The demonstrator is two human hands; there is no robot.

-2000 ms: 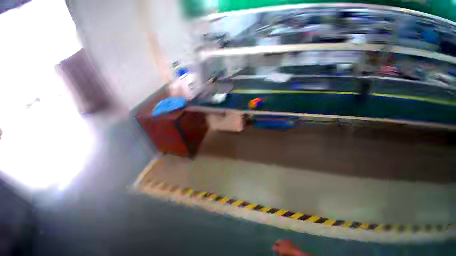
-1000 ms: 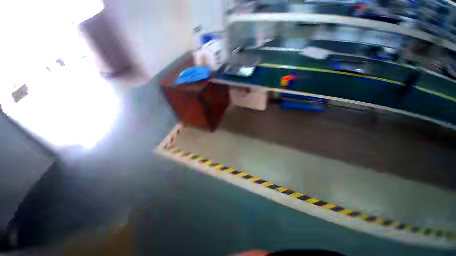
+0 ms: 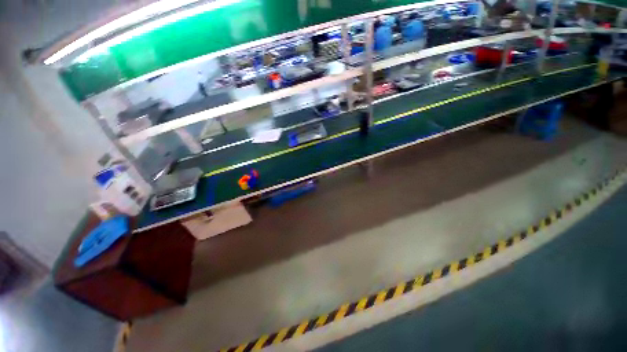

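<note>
Neither of my hands is in the picture. Nearest in front of me is a long workbench with a green top (image 3: 405, 130) and a yellow line along it. A small orange, yellow and blue object (image 3: 249, 180) lies near its front edge. A grey scale-like device (image 3: 176, 189) stands at the bench's left end. A dark red-brown cabinet (image 3: 155, 265) stands beside that end, with a blue flat item (image 3: 102, 240) on its top.
Black-yellow tape (image 3: 405, 285) runs along the floor in front of the bench. An open cardboard box (image 3: 218, 221) and a blue item (image 3: 292, 194) are under the bench. A blue stool (image 3: 542, 120) stands farther right. Shelf rails run above the bench.
The view has turned to the right, so the cabinet now sits at the lower left and more bench shows. The bright doorway has mostly left the picture. The partly visible hand is gone from view.
</note>
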